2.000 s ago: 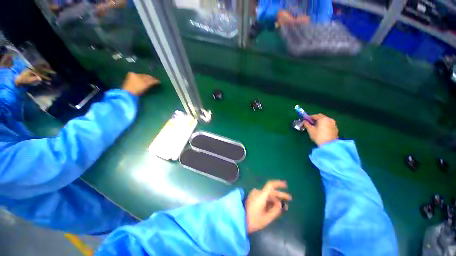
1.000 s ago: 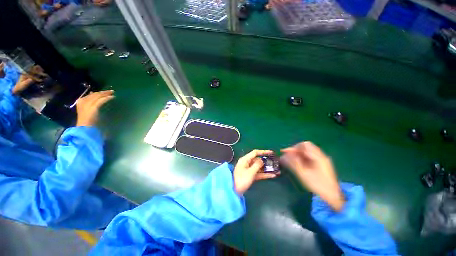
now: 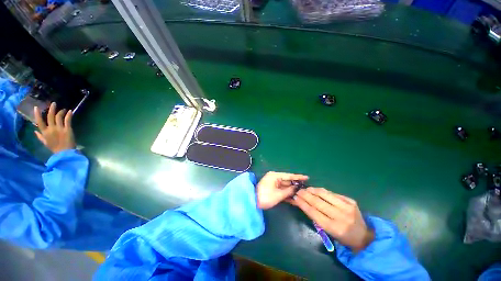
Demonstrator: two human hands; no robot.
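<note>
My left hand (image 3: 274, 189) holds a small black module (image 3: 298, 185) between thumb and fingers above the green bench. My right hand (image 3: 338, 215) is against the module from the right, its fingertips touching it and partly hiding it. A purple-blue pen-like tool (image 3: 325, 237) sticks out below my right palm, tucked in that hand; its upper part is hidden. Single black modules lie farther back on the bench, one near the middle (image 3: 328, 100) and one to its right (image 3: 377, 116).
A white phone (image 3: 177, 131) and two dark oval pads (image 3: 222, 157) lie left of my hands, by a metal upright (image 3: 165, 55). A neighbour's hand (image 3: 55, 129) is at far left. Black modules and a clear plastic bag (image 3: 483, 219) lie at right.
Two seconds ago my right hand was out over the bench at a module. It has come back to my left hand, which now holds a module. The neighbour's hand has moved left.
</note>
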